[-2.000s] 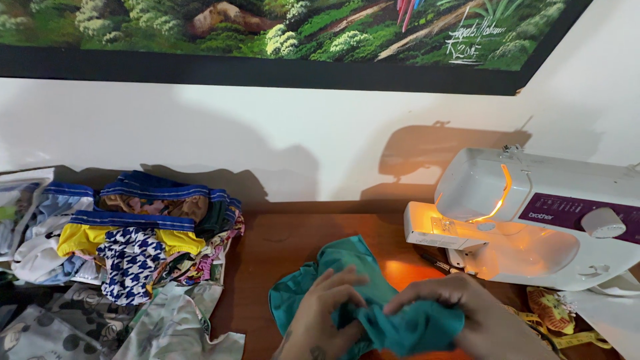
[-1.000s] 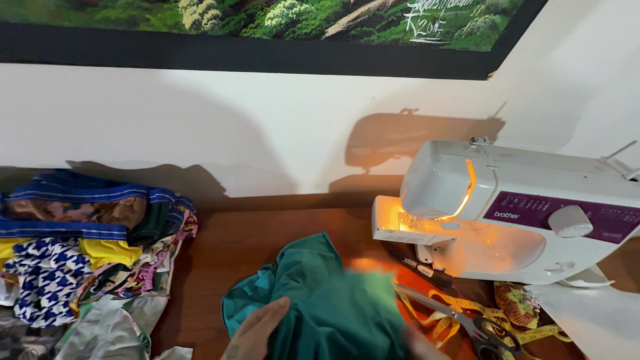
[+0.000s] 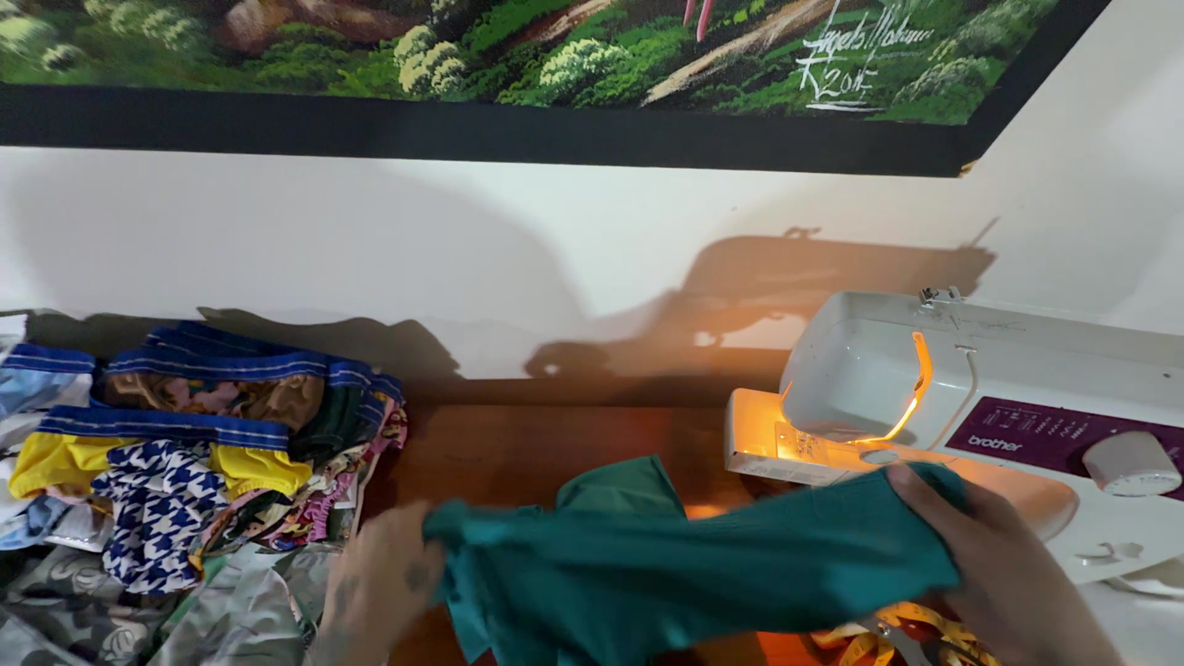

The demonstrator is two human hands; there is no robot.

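A teal fabric piece (image 3: 684, 564) is stretched between both hands above the brown wooden table (image 3: 573, 435). Its left end is gripped in my left hand (image 3: 388, 564), which is blurred. The upper right edge is pinched by my right hand (image 3: 990, 536), in front of the lit white Brother sewing machine (image 3: 1027, 370). More teal fabric rises behind the stretched part. Under my right hand, a yellow measuring tape (image 3: 851, 638) and part of a pair of scissors (image 3: 902, 640) show at the bottom edge.
On the left lies a pile of garments with blue elastic waistbands (image 3: 166, 425), in yellow, houndstooth and floral prints. Grey printed fabric (image 3: 83, 601) is in front of it. A white wall stands behind the table, with a black-framed landscape painting (image 3: 518, 134) above.
The teal fabric, bunched up two seconds ago, is now spread out between my hands. My hands have moved apart, the right one up in front of the machine. The view has shifted somewhat.
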